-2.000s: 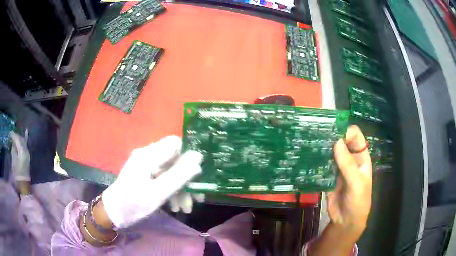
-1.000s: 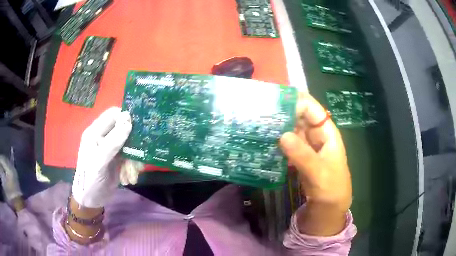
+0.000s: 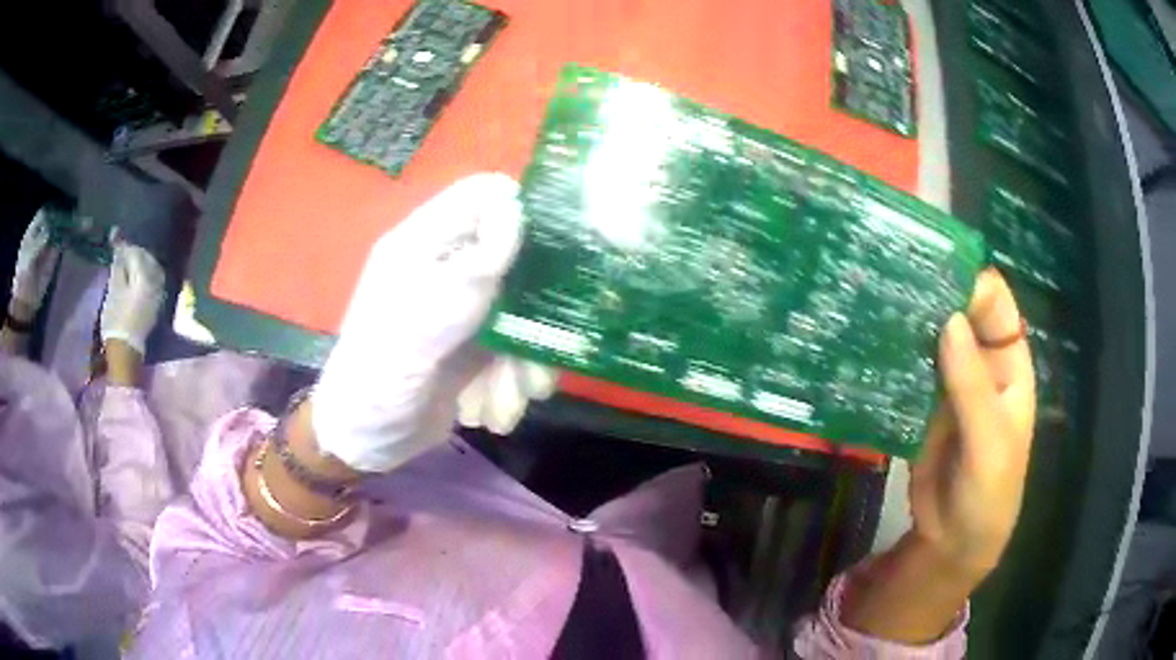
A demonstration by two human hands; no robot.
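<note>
A green circuit board (image 3: 748, 271) is held up in front of me, its flatter solder side facing me, with a bright glare near its upper left. It tilts down to the right. My left hand (image 3: 432, 322), in a white glove, grips its left end. My right hand (image 3: 987, 426), bare with a ring on one finger, grips its right end. The board's far side is hidden.
A red-orange mat (image 3: 277, 264) lies beyond, with one board (image 3: 413, 84) at its left and another board (image 3: 876, 65) at its right. A dark green conveyor (image 3: 948, 142) carries several boards at right. Another person's gloved hands (image 3: 132, 294) show at far left.
The view has shifted. The held board now slopes down to the right more, and its glare has moved from the upper right to the upper left. Both hands still hold it.
</note>
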